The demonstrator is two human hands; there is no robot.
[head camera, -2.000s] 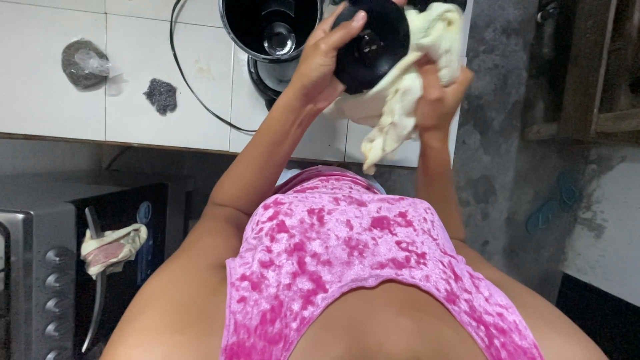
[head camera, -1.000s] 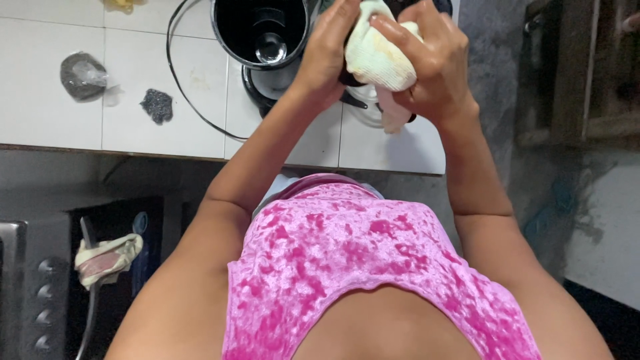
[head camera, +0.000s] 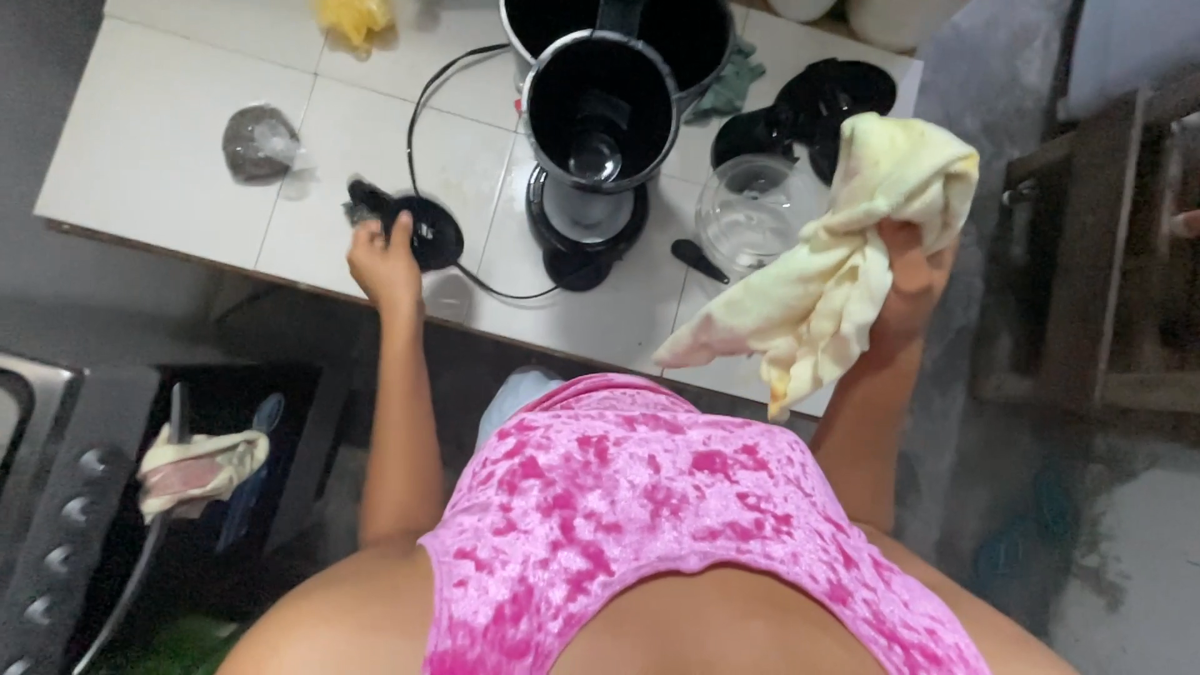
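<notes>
My left hand [head camera: 386, 262] is at the near edge of the tiled counter, its fingers on a round black plastic part [head camera: 433, 234] beside a dark scrubber that they partly hide. Raised over the counter's right end, my right hand [head camera: 914, 277] grips a pale yellow cloth [head camera: 853, 234], which hangs in folds. Between the hands, a black container with a grey rim [head camera: 600, 112] stands near a round black appliance base [head camera: 586, 225] with a cord. Left of the cloth are a clear round plastic container [head camera: 750, 211] and a small black part [head camera: 699, 261].
A bag of dark material [head camera: 260, 143] and a yellow plastic bag [head camera: 356, 21] lie on the counter's left part. Black plastic parts [head camera: 834, 94] and a green cloth [head camera: 731, 84] are at the back right. A stove [head camera: 75, 506] with a cloth on its handle [head camera: 202, 469] stands lower left.
My hands have moved apart: the left has gone left with a round black part to the counter's edge, while the right keeps the cloth. One second ago both were together around the cloth.
</notes>
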